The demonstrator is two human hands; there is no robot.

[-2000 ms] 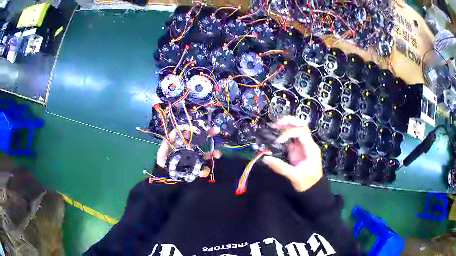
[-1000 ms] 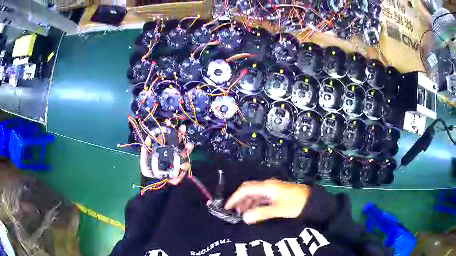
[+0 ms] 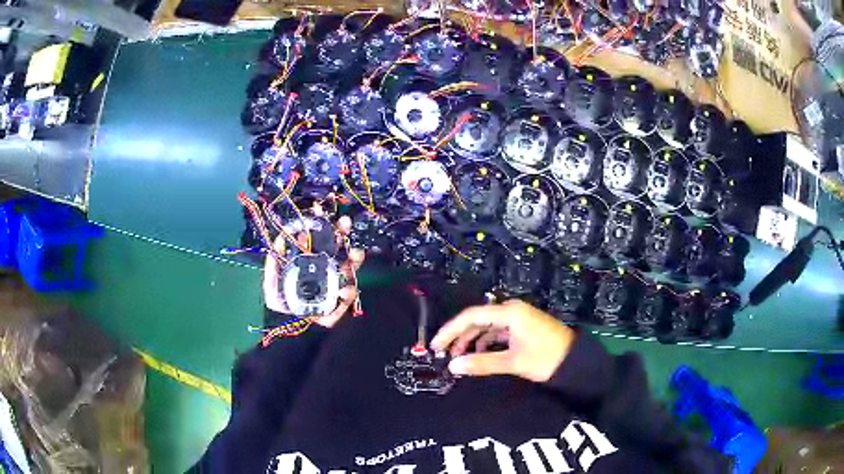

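Observation:
My left hand (image 3: 344, 302) holds wired round modules at the bench's near edge; the front one (image 3: 312, 285) has a bright ring, and coloured leads trail around it. My right hand (image 3: 504, 344) is in front of my chest, its fingertips at the edge of a dark wired part (image 3: 418, 372) with a red-tipped lead standing up from it. Whether the fingers grip it firmly is hard to see. Wired modules with coloured leads (image 3: 323, 165) sit in the left part of the rows of black housings. Housings further right (image 3: 531, 203) show no lead bundle.
A tangled heap of wired parts (image 3: 592, 32) and a cardboard carton (image 3: 761, 56) lie behind the rows. A corded black tool (image 3: 780, 270) and white boxes (image 3: 775, 225) are at the right end. Blue plastic stools (image 3: 717, 417) stand below the bench edge.
Since two seconds ago, my right hand has come down from the rows to my chest with the dark wired part. My left hand has moved slightly left, still holding its modules.

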